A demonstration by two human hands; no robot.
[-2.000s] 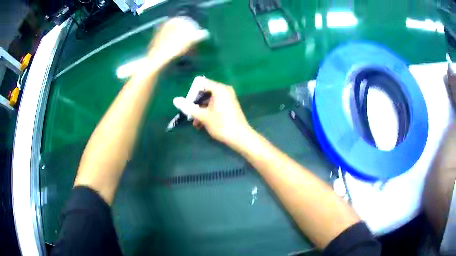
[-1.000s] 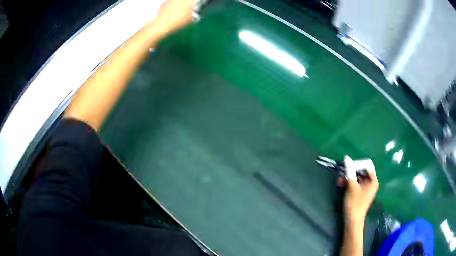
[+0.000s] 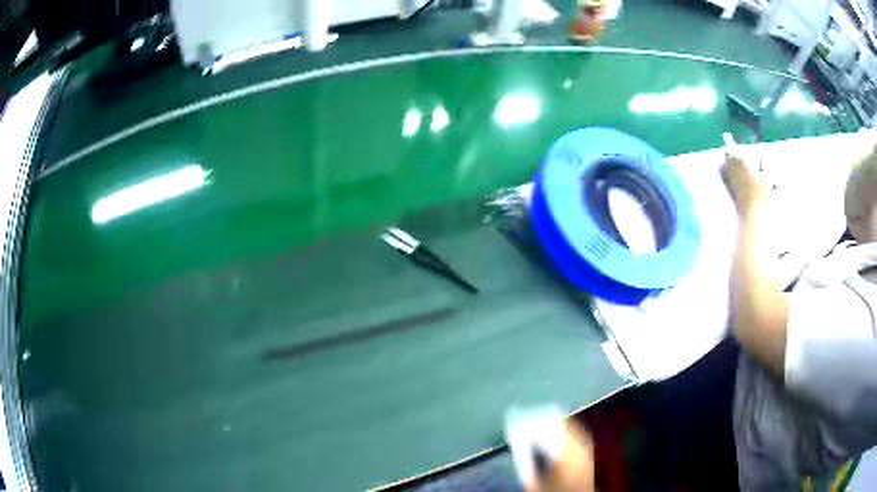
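Black-handled tweezers with pale tips [image 3: 430, 258] lie on the dark green mat [image 3: 317, 404], their tips towards the upper left. A narrow dark strip of carrier tape [image 3: 361, 334] lies below them, blurred. One hand, which looks like my right hand [image 3: 556, 454], is at the bottom edge of the picture, cut off and blurred, with white finger cots. It is near the mat's front edge, away from the tweezers. A dark spot shows by its fingers; I cannot tell whether it holds anything. My left hand is not in view.
A blue reel [image 3: 563, 235] stands right of the tweezers, with crumpled clear film [image 3: 505, 204] beside it. A white-covered area [image 3: 664, 336] and a seated person [image 3: 817, 336] are at right, one forearm over the cover. A dark frame-like item [image 3: 743, 111] lies at the far right.
The view has swung towards the right. The tweezers have left my right hand and lie on the mat. My right hand is now at the bottom edge; my left hand has left the picture.
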